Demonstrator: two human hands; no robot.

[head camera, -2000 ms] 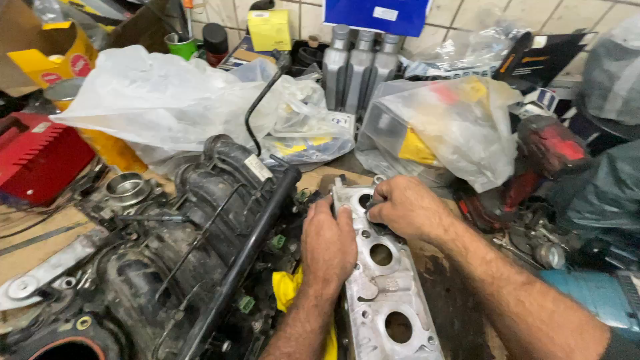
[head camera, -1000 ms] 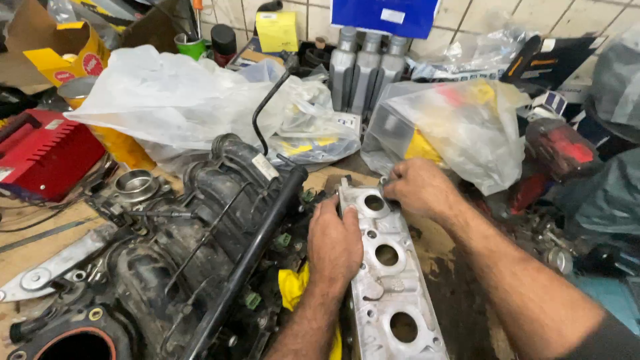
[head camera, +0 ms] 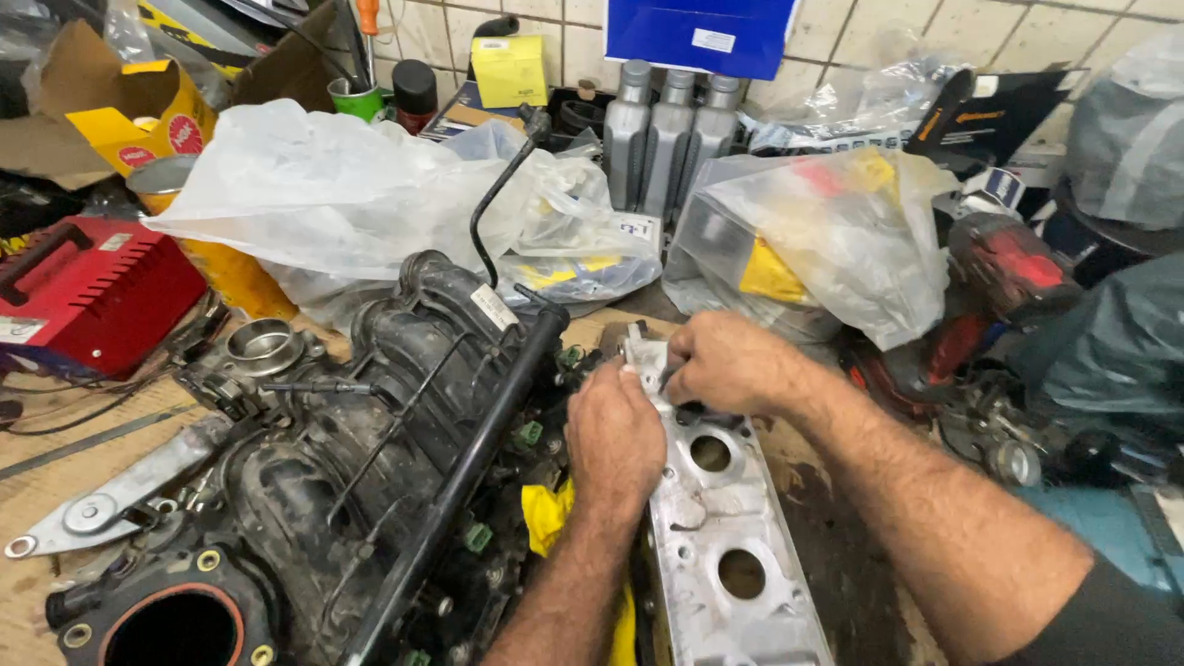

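Observation:
A bare aluminium engine casting with a row of round ports (head camera: 726, 518) lies lengthwise at centre right. My left hand (head camera: 615, 435) rests along its left edge near the far end, fingers curled against the metal. My right hand (head camera: 726, 363) is over the far end, its fingers bent down by a port; whether something small is between them is hidden. Beside the casting on the left lies a black plastic intake manifold (head camera: 305, 499) with a black fuel rail (head camera: 462, 462). A yellow cloth (head camera: 548, 516) shows beneath my left forearm.
Clear plastic bags with parts (head camera: 805, 231) and grey bottles (head camera: 668, 139) stand behind. A red cased device (head camera: 102, 296) is at the left, with a throttle body (head camera: 264, 347) and a metal bracket (head camera: 120, 490) nearby. A red and black power tool (head camera: 999, 277) sits at the right.
My right hand was at the far right edge of the casting a second ago; it is now further in, over the far end. My left hand stays at the left edge.

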